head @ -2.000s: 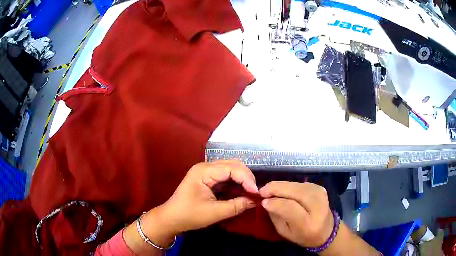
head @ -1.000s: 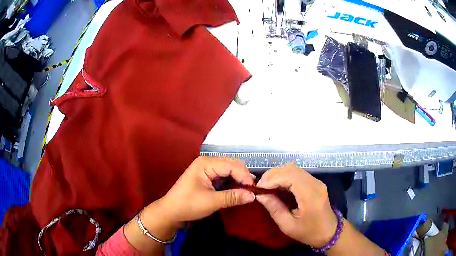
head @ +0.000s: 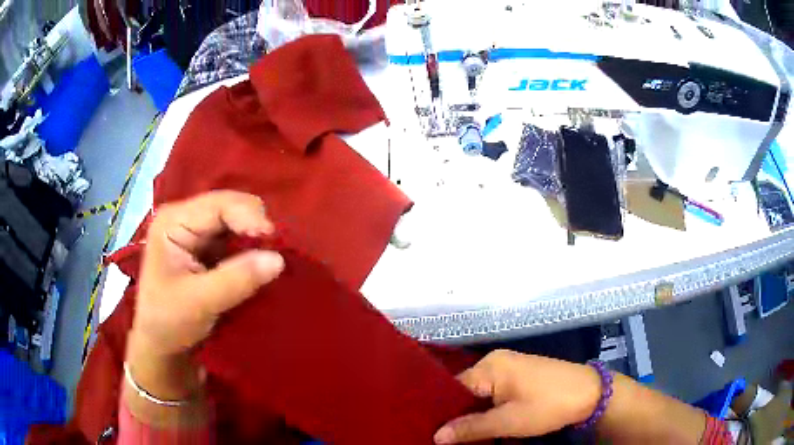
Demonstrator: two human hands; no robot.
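Observation:
A darker red cloth piece (head: 339,356) is stretched between my hands over the table's front edge. My left hand (head: 205,274) is raised at the left and pinches its upper left edge between thumb and fingers. My right hand (head: 522,395) holds its lower right end at the bottom. The red garment body (head: 339,195) lies spread on the left of the white table behind my left hand, its upper flap folded over. The zip and the cord are mostly hidden.
The white JACK sewing machine (head: 548,74) stands at the back, its needle area left of centre. A black phone (head: 590,182), a dark crinkled packet (head: 537,158) and a thin pen (head: 703,211) lie right of it. A measuring tape (head: 522,308) runs along the table's front edge.
My hands, close together before, have moved apart, the left up and leftward, the right slightly down. The red piece is now spread between them. The view has shifted, showing more of the machine.

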